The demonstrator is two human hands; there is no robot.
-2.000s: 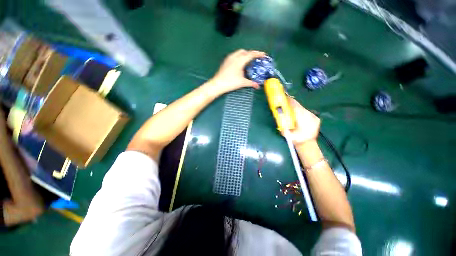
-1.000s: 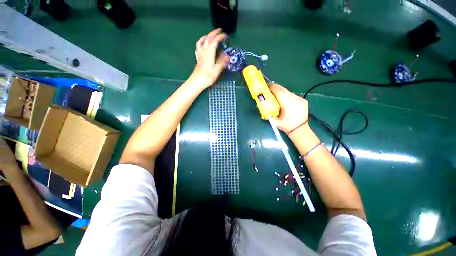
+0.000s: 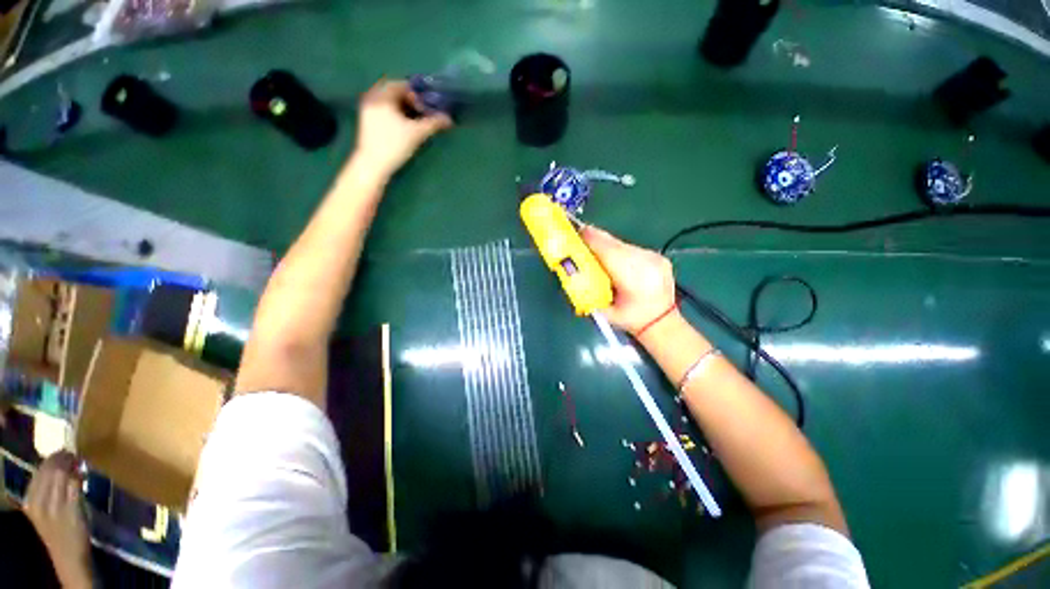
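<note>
My right hand (image 3: 636,283) is shut on the yellow hot glue gun (image 3: 567,255), with a long white glue stick (image 3: 656,414) out of its rear. The gun's front end is beside a round blue-and-white board (image 3: 565,189) with a pale lead and plug. My left hand (image 3: 397,124) is stretched to the upper left, its fingers on a small dark blue round board (image 3: 430,97), which is blurred. A pile of small red and black leads (image 3: 662,463) lies below the glue stick.
Perforated strip (image 3: 495,368) in the middle. Black housings (image 3: 540,99) stand or lie along the far side. More boards (image 3: 788,176) at right. Black cord (image 3: 760,328) coils right of the gun. Cardboard box (image 3: 156,414) and another person's hand (image 3: 55,503) at left.
My left hand has left the board by the gun and moved up and left to another board. The gun has moved slightly left and down. Housings and boards have shifted in view.
</note>
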